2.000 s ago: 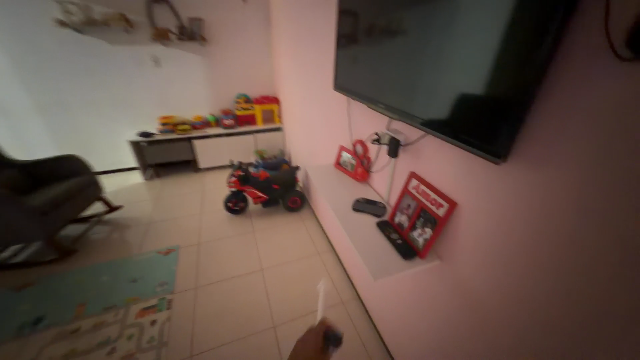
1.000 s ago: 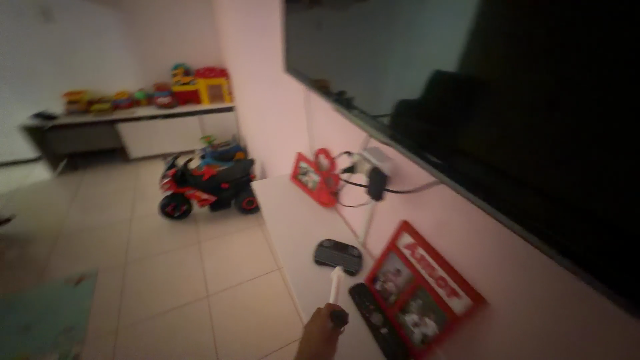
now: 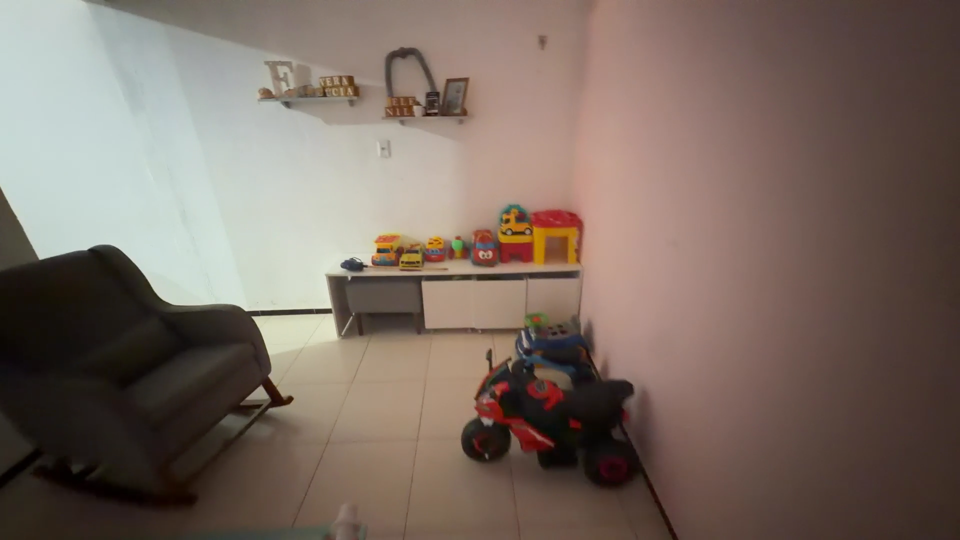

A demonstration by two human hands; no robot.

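Neither my left hand nor my right hand shows in the head view. The rounded tip of a pale stick-like object [image 3: 346, 522] pokes up at the bottom edge, left of centre; whatever holds it is hidden below the frame. Just left of the tip lies a thin strip of the light green play mat [image 3: 277, 534]. Beyond, to the right, a red and black toy motorcycle [image 3: 551, 420] stands on the tiled floor beside the pink wall.
A dark grey rocking armchair [image 3: 142, 360] stands at left. Blue ride-on toys [image 3: 551, 349] are behind the motorcycle. A low white cabinet [image 3: 480, 304] along the back wall bears several toy vehicles and a red and yellow toy stool [image 3: 556, 234]. Two wall shelves hang above. Pink wall [image 3: 765, 285] at right.
The view has swung away from the television and the white wall shelf, which are out of frame. The hand with the pale stick, seen earlier, has dropped out of view; only a pale tip shows.
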